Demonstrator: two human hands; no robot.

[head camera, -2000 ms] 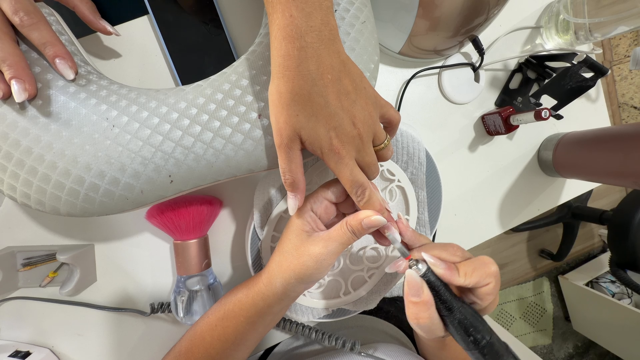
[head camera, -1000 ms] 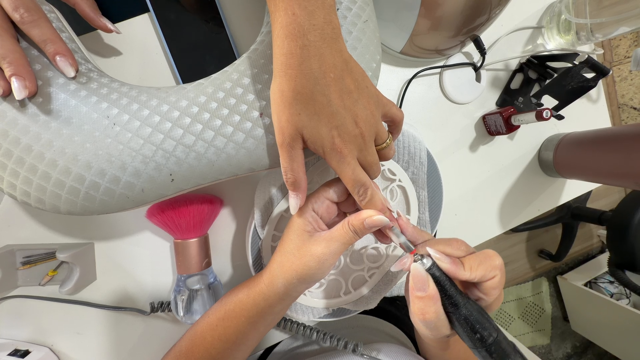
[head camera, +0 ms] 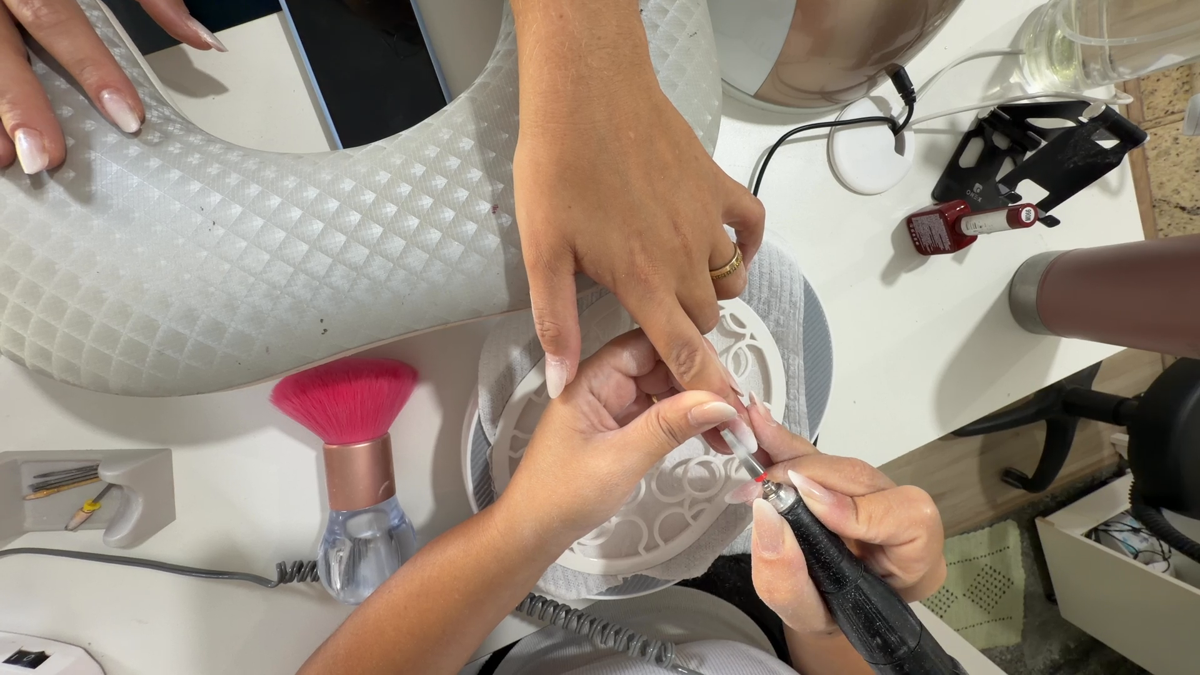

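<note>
My left hand [head camera: 609, 422] is closed around a finger of another person's hand [head camera: 628, 187], which reaches in from the top and wears a gold ring [head camera: 727, 262]. In my right hand [head camera: 853, 525] is a black electric nail drill [head camera: 853, 581]; its bit [head camera: 750, 459] points at the nail of the held finger. Whether the bit touches the nail I cannot tell. Beneath the hands lies a round white dust-collector grille [head camera: 656, 506] with circular cut-outs, a pale cloth [head camera: 783, 319] around it. The other person's second hand [head camera: 75, 75] rests on the quilted armrest [head camera: 281, 244].
A pink-bristled dust brush [head camera: 352, 459] stands left of my left forearm, near a holder with drill bits [head camera: 141, 497]. A coiled cord [head camera: 600, 633] passes below. To the right are a red polish bottle [head camera: 942, 228], a black stand [head camera: 1041, 150] and a mauve tumbler [head camera: 1125, 291]. A phone [head camera: 366, 66] lies behind the armrest.
The drill and my right hand have shifted slightly about the held fingertip. My left hand keeps its hold on the finger, and the other person's hands look the same.
</note>
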